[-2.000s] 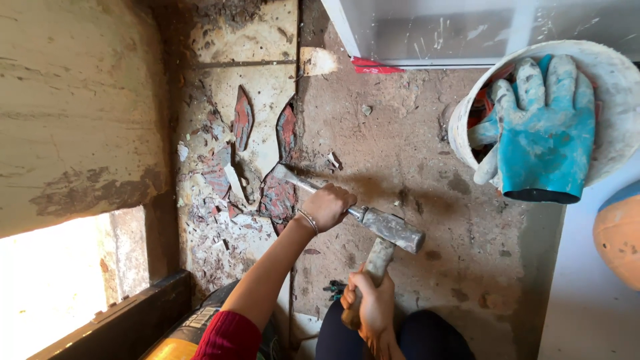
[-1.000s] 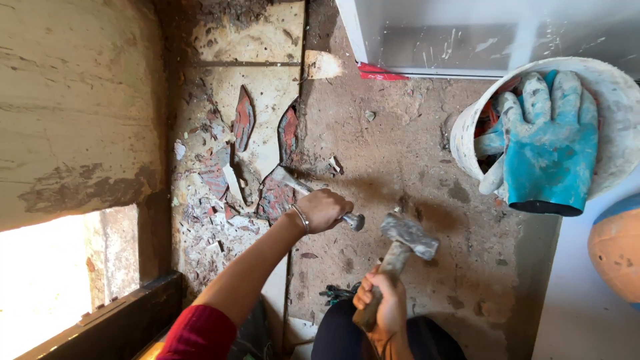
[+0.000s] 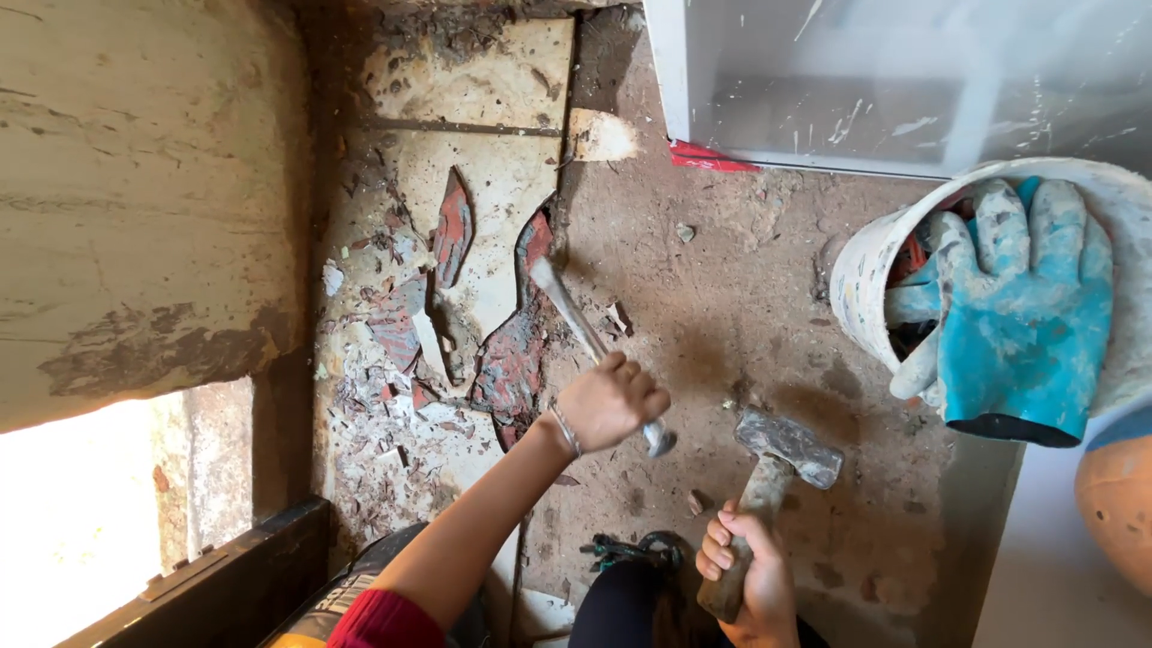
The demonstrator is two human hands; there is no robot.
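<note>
My left hand [image 3: 612, 402], with a bracelet at the wrist, is closed around a steel cold chisel [image 3: 569, 308]. The chisel's flat tip lies at the broken edge of a cream floor tile [image 3: 504, 180], beside exposed reddish mortar [image 3: 511, 369]. Its struck end sticks out below my fist. My right hand [image 3: 751, 562] grips the wooden handle of a club hammer [image 3: 790, 447]. The hammer's head is to the right of the chisel's struck end and apart from it. Tile shards [image 3: 432, 346] and crumbs lie over the left part of the floor.
A white bucket [image 3: 868, 288] at the right holds dirty blue work gloves [image 3: 1026, 315] and debris. Behind it stands a grey panel [image 3: 846, 90] with a white frame. A wall [image 3: 144, 198] borders the left side. At the right edge is a rounded orange object [image 3: 1116, 504].
Two seconds ago the hammer's head was up against the chisel's struck end; now it is apart, lower and to the right. The chisel's tip has shifted from the shards to the tile's right broken edge.
</note>
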